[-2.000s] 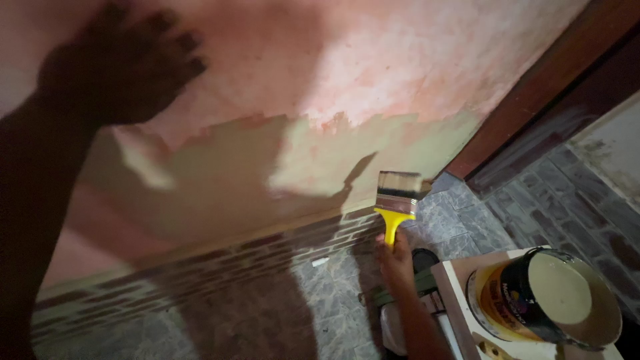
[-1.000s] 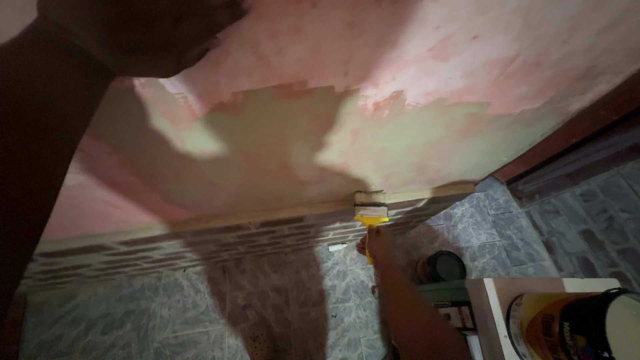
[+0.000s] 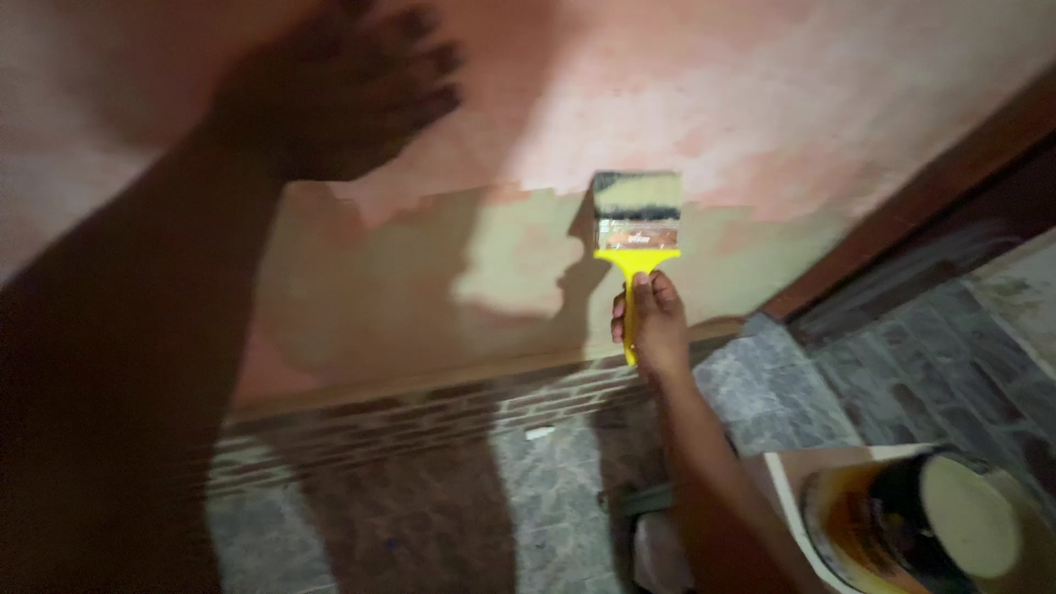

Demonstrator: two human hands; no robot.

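My right hand [image 3: 656, 318] grips the yellow handle of a wide flat paintbrush [image 3: 638, 210], bristles upward. Pale greenish paint coats the dark bristles, which are in front of the wall at the upper edge of a painted band [image 3: 520, 256]; whether they touch it I cannot tell. Above the band the wall [image 3: 701, 99] is mottled pink. My left hand [image 3: 355, 91], dark and blurred, is raised at the upper left with fingers spread, holding nothing; whether it rests on the wall is unclear.
An open paint bucket [image 3: 907, 520] with pale paint stands on a white-edged surface [image 3: 792, 503] at the lower right. Brick-patterned skirting [image 3: 462, 412] runs along the wall foot above a grey tiled floor [image 3: 553, 503]. A brown door frame [image 3: 891, 206] borders the wall at right. A small white piece [image 3: 539, 432] lies near the skirting.
From the strip just above the skirting, where it was one second ago, the brush has risen in my right hand to the band's upper edge. My left hand shows more fully now.
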